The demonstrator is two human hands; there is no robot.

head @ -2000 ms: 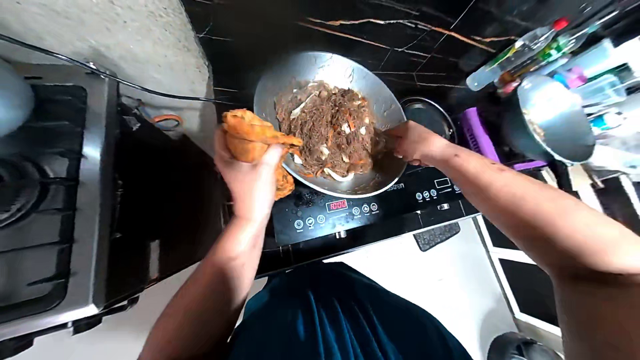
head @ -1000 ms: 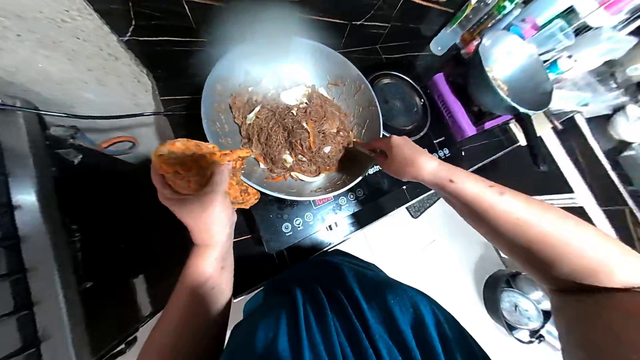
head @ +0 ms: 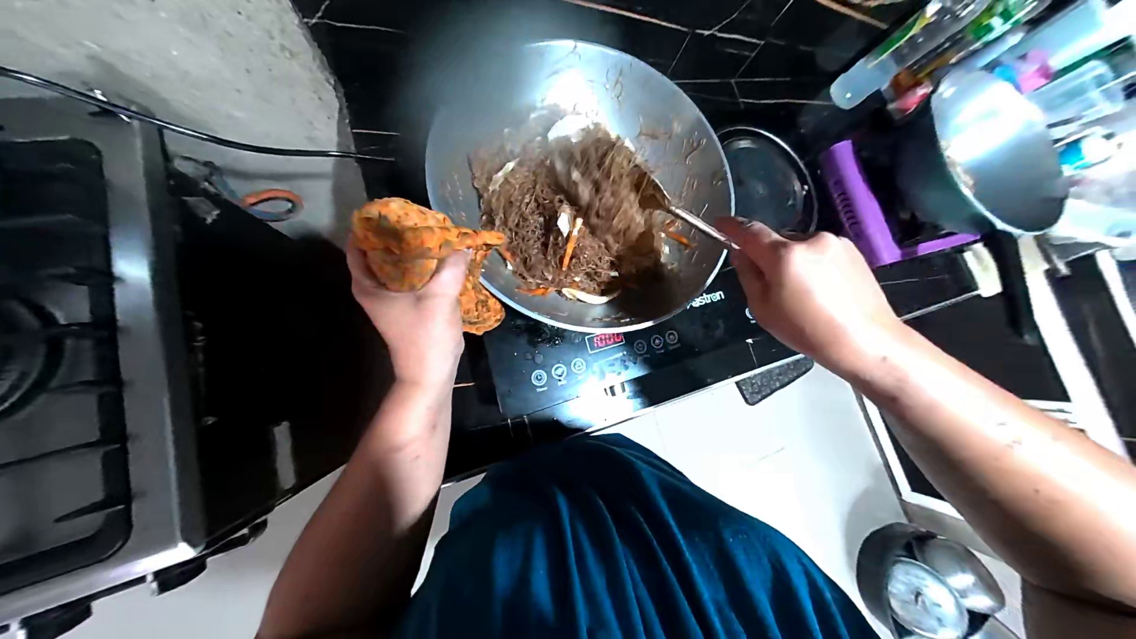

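A wide metal wok (head: 701, 169) sits on a black induction cooktop (head: 524, 390) with a lit red display. In it lie brown thin noodles (head: 532, 195) with orange strips and pale pieces, partly blurred. My right hand (head: 808, 293) grips the handle of a metal spatula or spoon (head: 701, 226), its head among the noodles at the right side of the wok. An orange patterned cloth (head: 399, 240) is bunched in my left hand (head: 413, 311) at the wok's left rim; the cloth hides whatever part of the rim or handle lies under it.
On the left is a gas stove (head: 160, 373), with a black cable (head: 222, 142) above. A round black lid or pan (head: 768, 182), a purple plastic holder (head: 856, 204) and a second pan (head: 1003, 151) stand on the right. Bottles lie at the upper right.
The utensil in my right hand has moved within the wok, and the noodles have shifted with it. My left hand keeps the cloth at the left rim. The view has shifted somewhat.
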